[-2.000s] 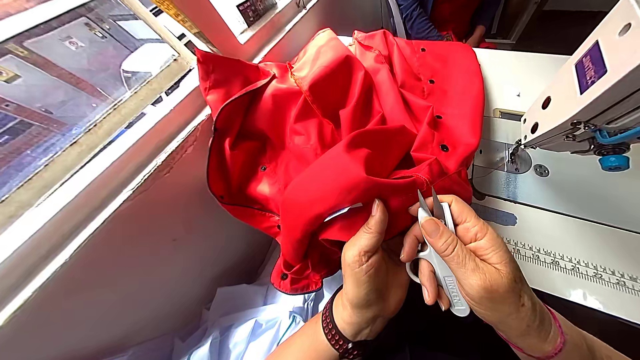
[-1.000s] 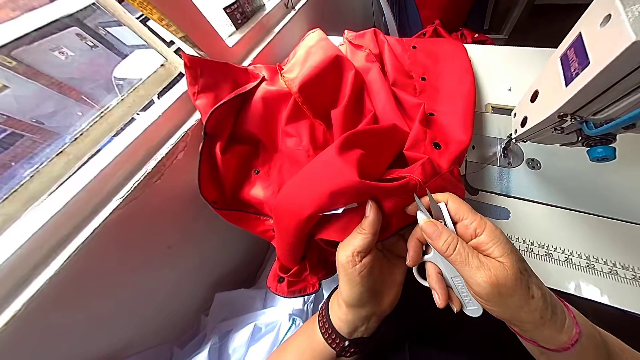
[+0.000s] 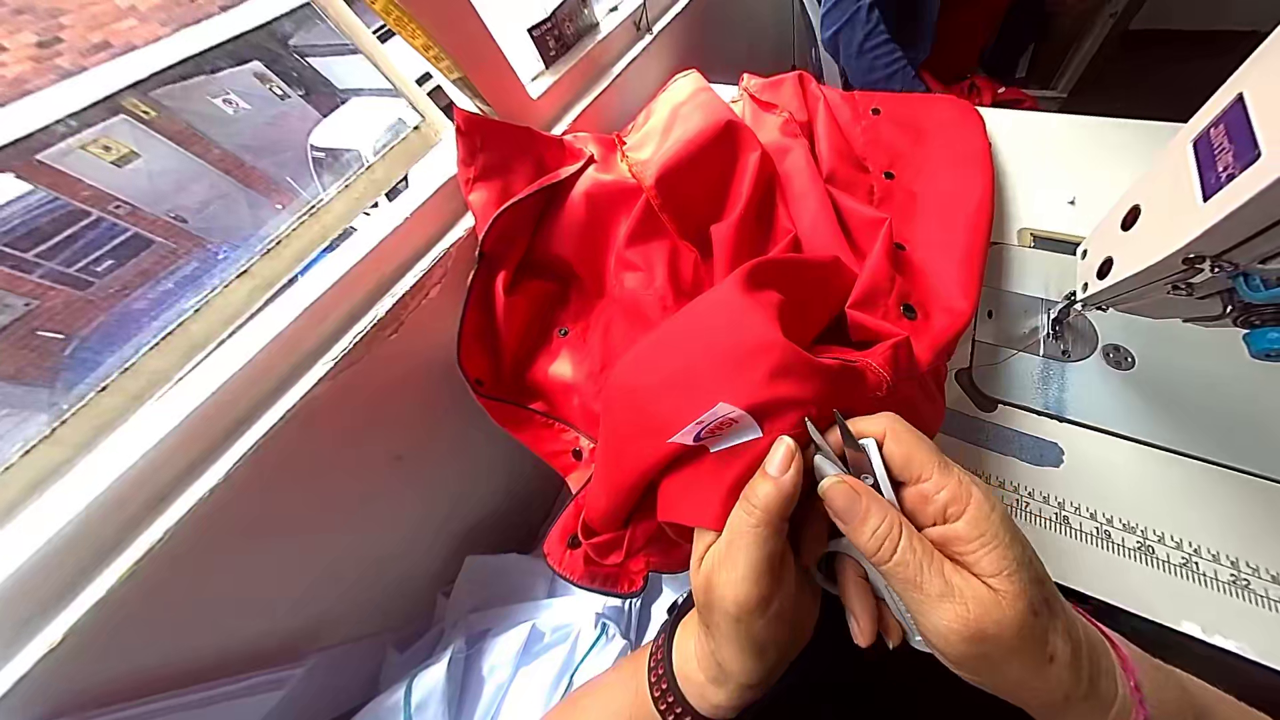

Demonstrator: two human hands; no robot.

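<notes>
A red fabric garment (image 3: 720,300) with dark snap fasteners and a white label (image 3: 718,428) is bunched up in front of me. My left hand (image 3: 755,570) grips its lower edge, thumb on top, just below the label. In my right hand (image 3: 940,550) are small thread snips (image 3: 868,480) with pale handles. Their blades are slightly apart, and the tips are at the red cloth beside my left thumb. The fingers of my right hand under the snips are partly hidden.
A sewing machine head (image 3: 1190,190) stands over its bed at the right, with a measuring tape (image 3: 1140,540) along the table. White cloth (image 3: 520,630) lies below the garment. A window (image 3: 200,200) and its sill are at the left. A person's blue sleeve (image 3: 870,45) shows at the top.
The white label shows more fully, as the cloth around it lies flatter than before. Both hands keep their hold on the cloth and the snips.
</notes>
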